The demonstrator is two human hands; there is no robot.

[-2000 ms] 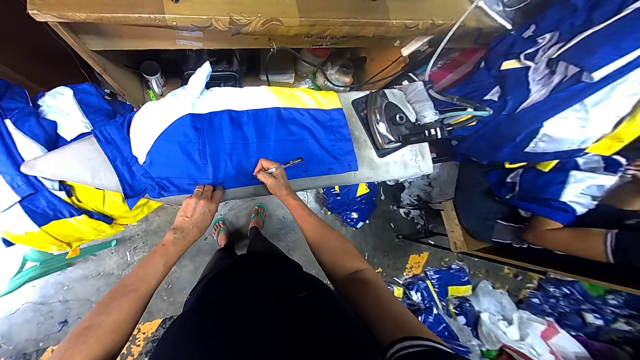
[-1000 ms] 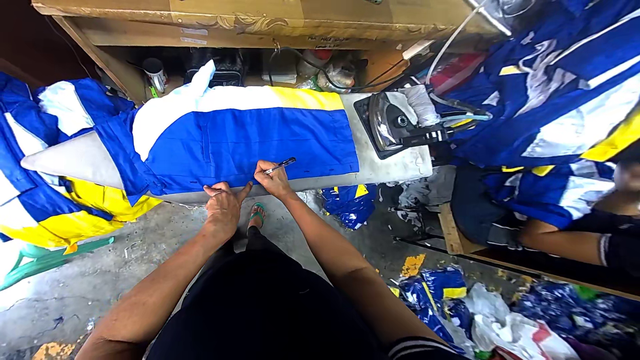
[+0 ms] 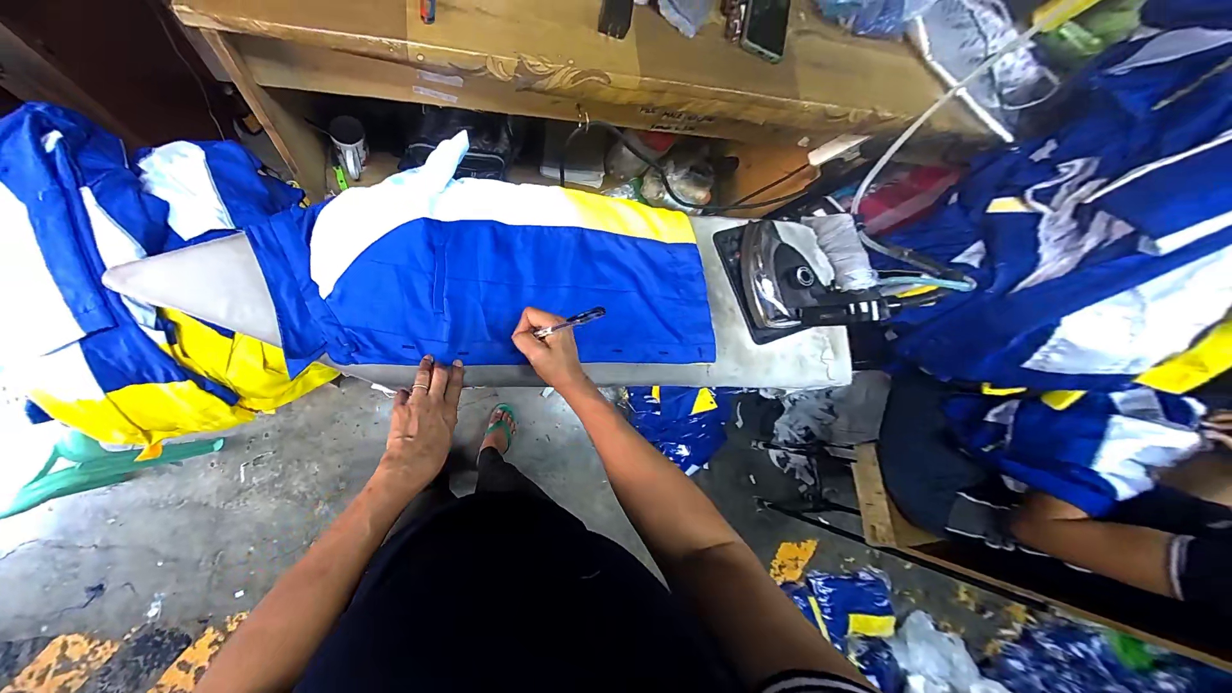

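Observation:
A blue, white and yellow garment [image 3: 577,274] lies over a grey ironing board [image 3: 207,284]. My right hand [image 3: 551,348] holds a pen [image 3: 575,321] over the garment's near edge, its tip hidden by the fingers. To the left, my left hand [image 3: 424,409] rests its fingertips on that same edge, holding nothing. Short dark marks show along the near edge of the blue cloth. An electric iron [image 3: 780,279] stands on the board's right end.
Behind the board is a wooden table [image 3: 577,43] bearing a phone [image 3: 766,29]; a mug [image 3: 347,146] stands beneath it. More garments [image 3: 1068,241] lie at right, near a co-worker's arm [image 3: 1092,544]. Plastic-wrapped garments [image 3: 847,611] lie on the floor. Hoses run to the iron.
My left hand has shifted right along the garment's near edge since the earliest frame; it was beside my right hand a second ago and is now a little farther from it.

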